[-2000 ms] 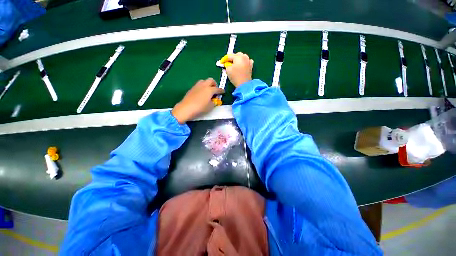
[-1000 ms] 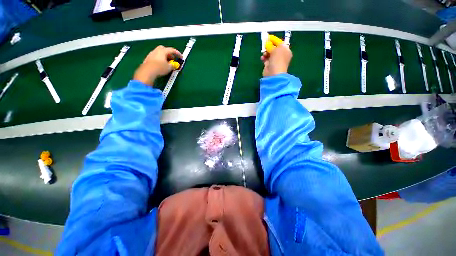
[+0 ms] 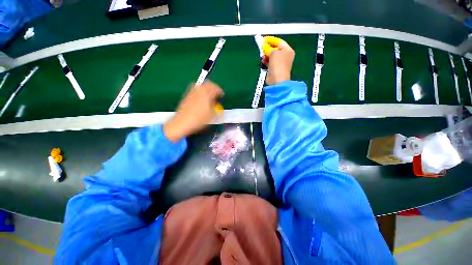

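Observation:
Smartwatches with pale straps lie open on the green belt [image 3: 341,85]. My right hand [image 3: 280,63], with yellow finger cots, is over the upper part of one watch [image 3: 260,85] and hides much of it. Its fingertips grip a small white piece [image 3: 259,39]. My left hand [image 3: 195,109] is motion-blurred over the belt's near rail, with a yellow cot at its fingertips. It is just below another watch [image 3: 208,65] and overlaps its lower strap in view. Whether it holds anything cannot be told. A pink and white scrap pile [image 3: 229,145] lies on the bench.
Orange-yellow cots on a white piece [image 3: 55,164] lie at the bench's left. A tan box [image 3: 382,149], a white round container [image 3: 413,145], a red tray [image 3: 427,170] under white material and a clear bag [image 3: 462,135] are at right. A black box [image 3: 122,9] stands beyond the belt.
My left hand has come from a watch on the left down toward the near rail, to the right. My right hand has shifted slightly left and is now over a watch.

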